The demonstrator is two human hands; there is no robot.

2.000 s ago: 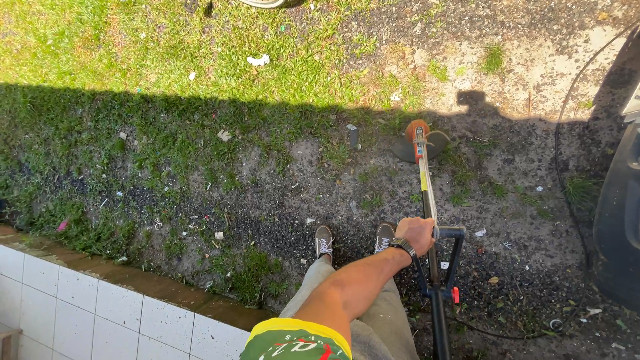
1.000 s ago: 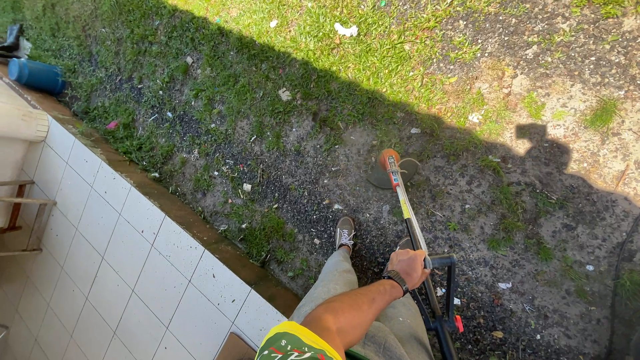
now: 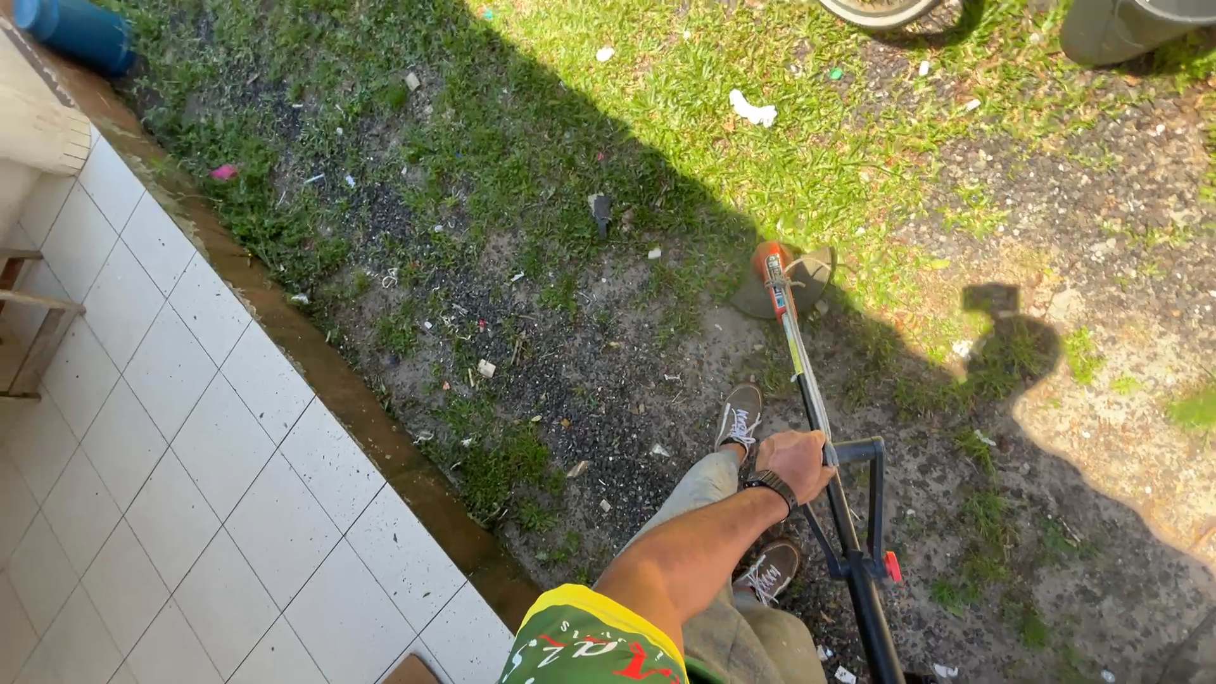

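My left hand (image 3: 796, 465), with a dark watch on its wrist, is closed around the front handle of a string trimmer (image 3: 863, 589). The trimmer's black shaft runs from the bottom edge up to its orange head (image 3: 771, 261), where a round guard (image 3: 809, 281) sits at the border of shade and sunlit grass. A red part (image 3: 892, 567) sticks out from the shaft below the black loop handle (image 3: 876, 494). My right hand is out of view.
White floor tiles (image 3: 228, 475) with a brown raised edge (image 3: 380, 442) lie at the left, beside a wooden piece of furniture (image 3: 38, 300). A blue container (image 3: 81, 33) lies at upper left. A wheel (image 3: 879, 11) and a grey bin (image 3: 1121, 28) stand at the top right. Litter dots the grass and gravel.
The view has turned and shifted, bringing more tiles, the wheel and the grey bin into sight. The trimmer head has moved from shaded ground to the edge of the sunlit grass. My left hand keeps its hold.
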